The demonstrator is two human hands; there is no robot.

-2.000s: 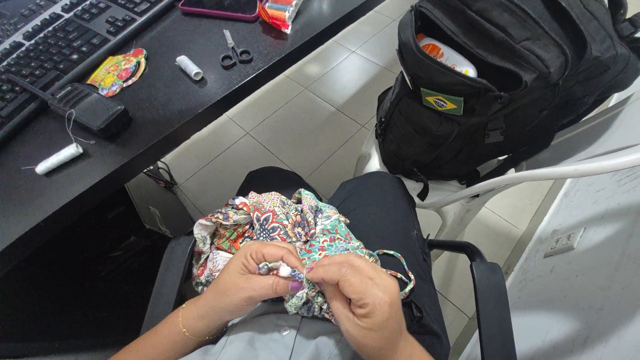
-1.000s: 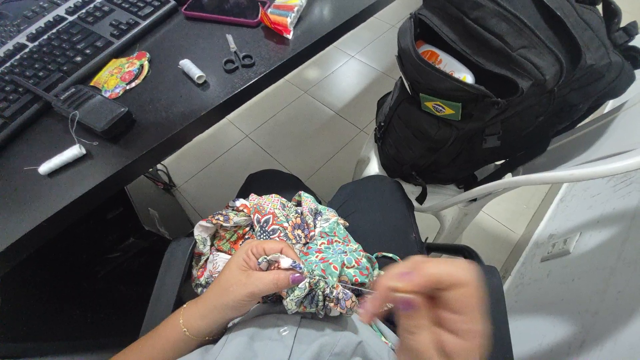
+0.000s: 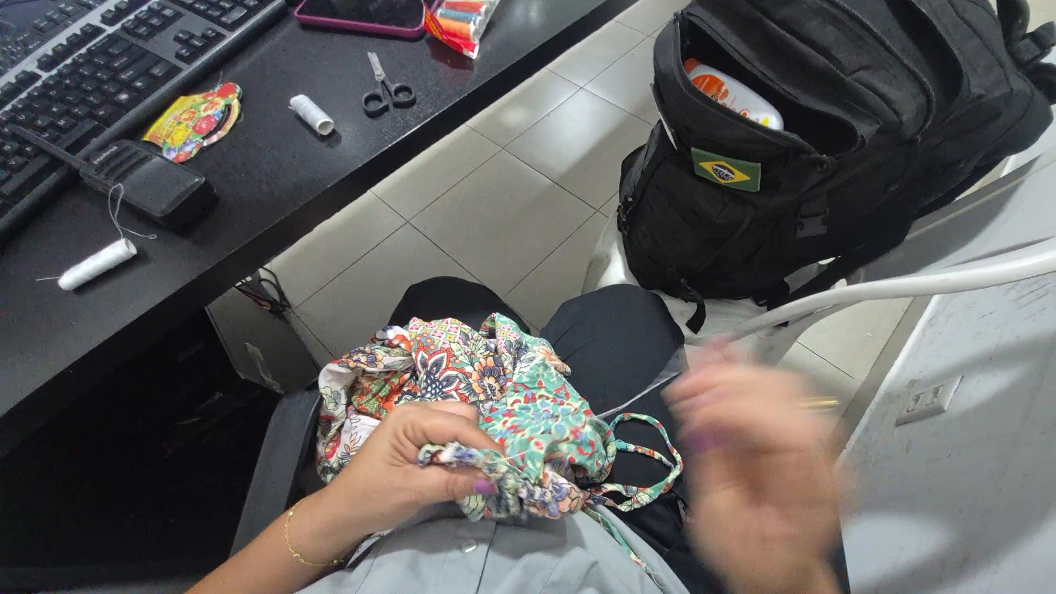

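A floral printed cloth (image 3: pixel 528 404) in green, white, red and blue lies bunched on my lap. My left hand (image 3: pixel 437 462) pinches its gathered edge between thumb and fingers. A thin fabric cord (image 3: pixel 660 450) of the same print loops out at the cloth's right side. My right hand (image 3: pixel 755 462) is raised to the right of the cloth, apart from it and strongly blurred. A faint pale thread runs from the cloth toward the right hand; whether a needle is between its fingers cannot be seen.
On the black desk (image 3: pixel 280 181) lie two white thread spools (image 3: pixel 312 115), small scissors (image 3: pixel 385 89), a handheld radio (image 3: pixel 148 181), a keyboard (image 3: pixel 124 66), a phone (image 3: pixel 363 15) and a packet of coloured threads (image 3: pixel 462 23). A black backpack (image 3: pixel 767 190) rests on a white chair (image 3: pixel 907 285) at right.
My right hand was at the cloth beside my left hand two seconds ago; it has moved away to the right and up. My left hand has kept its hold on the gathered edge.
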